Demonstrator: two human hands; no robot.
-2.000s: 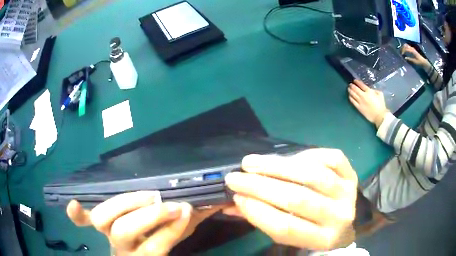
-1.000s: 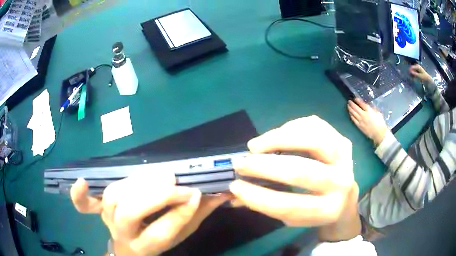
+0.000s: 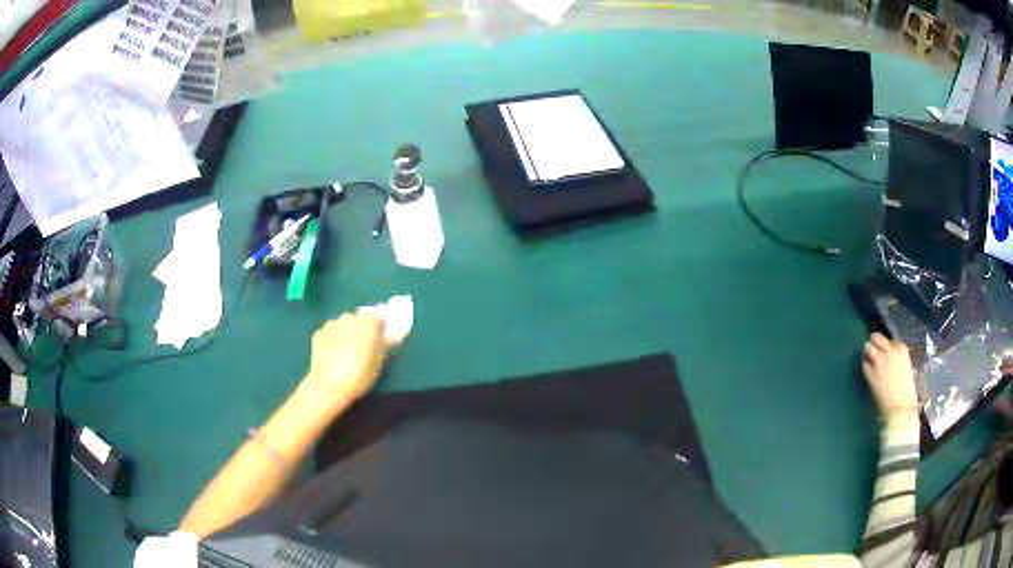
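The closed dark laptop (image 3: 500,505) lies at the bottom centre over a black mat (image 3: 633,388), cut off by the lower edge, with vents along its near left edge. My left hand (image 3: 350,350) reaches past the laptop's far left side, its fingers closed on a crumpled white wipe (image 3: 397,318) above the green bench. Only a pale strip, likely my right hand (image 3: 794,561), shows at the bottom edge by the laptop; its fingers are out of the picture.
A white bottle (image 3: 415,230) and a black pen tray (image 3: 291,233) stand beyond my left hand. A black pad with a pale top (image 3: 563,139) lies farther back. At right, another person's hand (image 3: 890,372) rests by a film-covered laptop (image 3: 961,355). Printed sheets (image 3: 100,133) lie far left.
The laptop has gone from being held edge-up in both hands to lying low over the mat. My left hand has let go of it and taken the white wipe. The view has shifted left.
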